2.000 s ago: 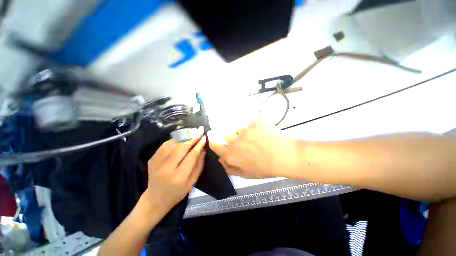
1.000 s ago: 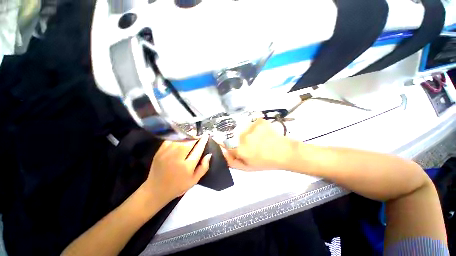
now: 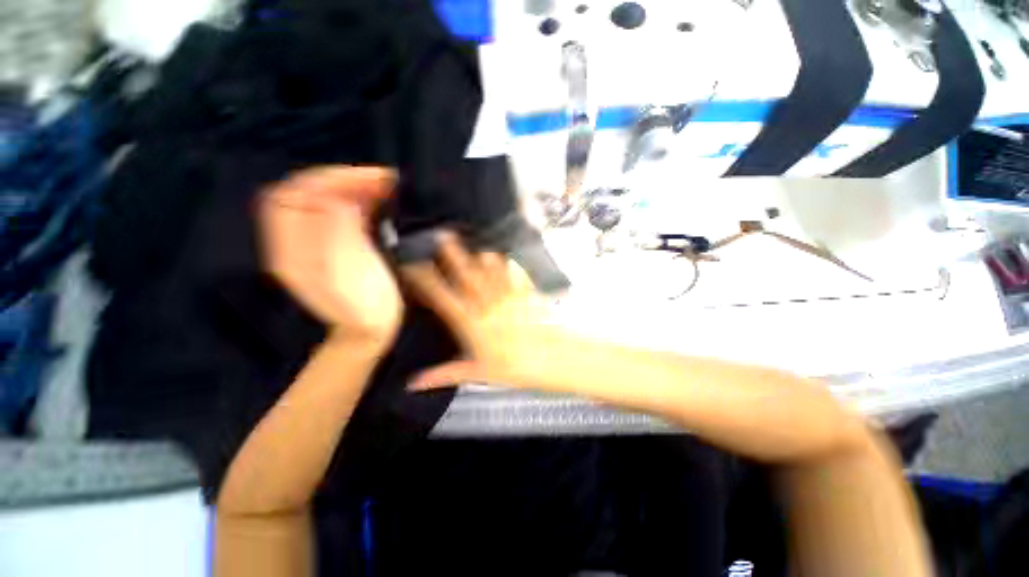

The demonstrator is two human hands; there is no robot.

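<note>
The black garment piece (image 3: pixel 226 282) is heaped left of the needle area and hangs over the table's near edge. A black flap (image 3: pixel 483 189) of it lies on the white machine bed, left of the presser foot (image 3: pixel 604 212). My left hand (image 3: pixel 333 254) is blurred over the cloth, its fingers bent to the right; whether it pinches cloth cannot be told. My right hand (image 3: pixel 485 310) lies palm down, fingers spread, at the cloth left of the needle area, and grips nothing visible. The needle itself is too blurred to see.
The white machine head (image 3: pixel 700 56) spans the upper right. A black clip-like tool (image 3: pixel 683 242) and tan cord (image 3: pixel 807 246) lie on the bed. A measuring strip (image 3: pixel 564 414) runs along the near edge. Red-handled scissors (image 3: pixel 1004 271) lie far right. A grey rail (image 3: pixel 90 468) is at lower left.
Both hands have moved left from the presser foot area onto the cloth. The right fingers have spread. The view has shifted, and the machine head now appears farther right, with more cloth visible.
</note>
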